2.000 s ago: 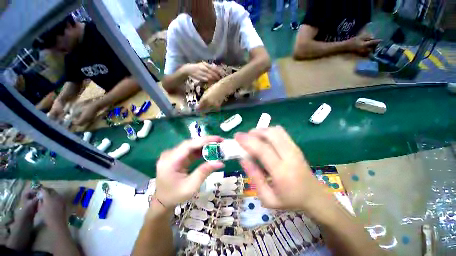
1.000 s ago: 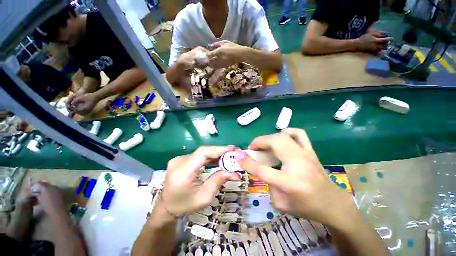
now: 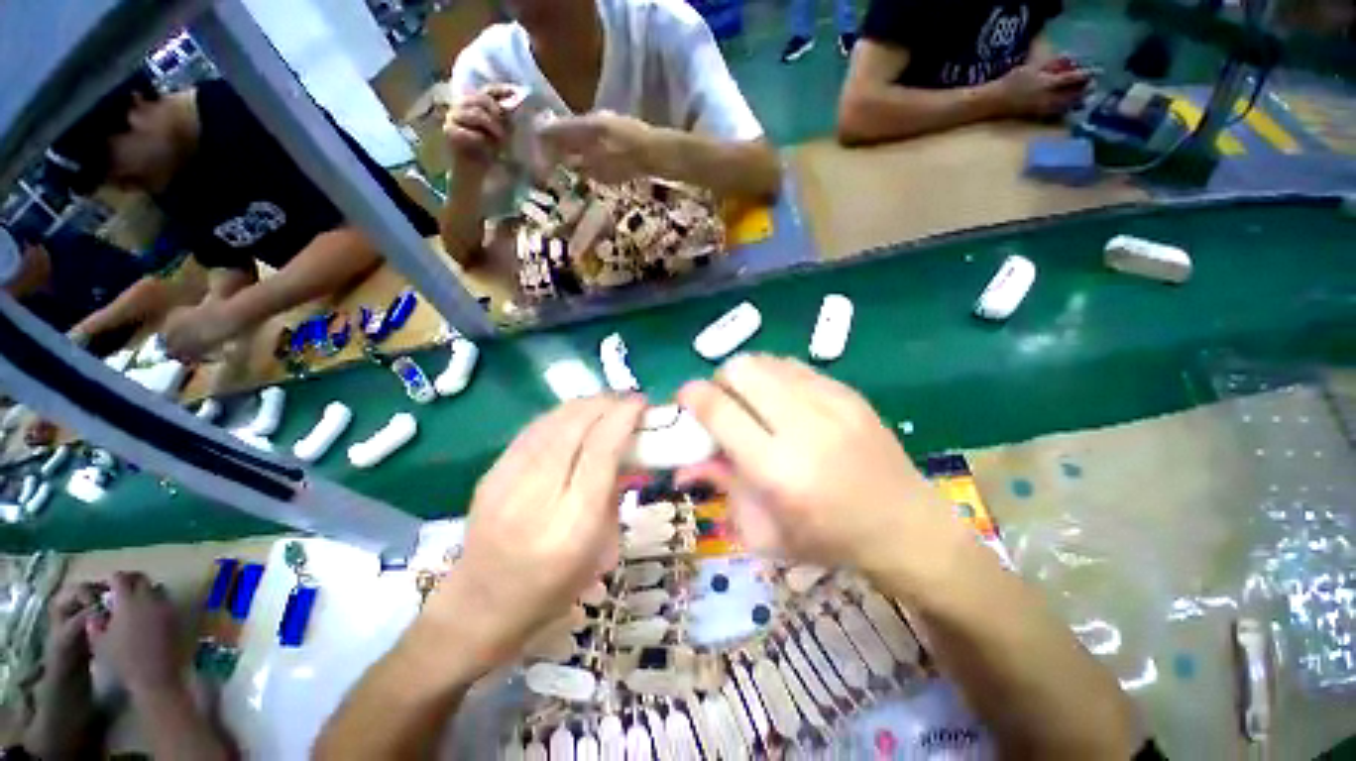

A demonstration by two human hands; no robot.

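Observation:
A white oval housing (image 3: 674, 440) is held between both my hands, above the near edge of the belt. My left hand (image 3: 558, 498) grips its left end with thumb and fingers. My right hand (image 3: 803, 461) grips its right end. The fingers cover both ends; a dark seam line shows on the white surface. No green board shows in it. Beige-pink elongated parts (image 3: 803, 669) lie in rows on the bench below my hands, partly on a printed sheet (image 3: 959, 498).
A green conveyor belt (image 3: 922, 357) carries several white housings (image 3: 729, 330). A grey metal frame (image 3: 357, 179) crosses at left. Blue batteries (image 3: 298, 614) lie on a white surface by a neighbour's hands. Clear plastic (image 3: 1309, 595) is at right. People work across the belt beside a beige parts heap (image 3: 617, 231).
The green board seen at the housing's end earlier is no longer visible. Both my hands now hold the housing crosswise, closer together. The view has shifted, and the person opposite has raised a hand.

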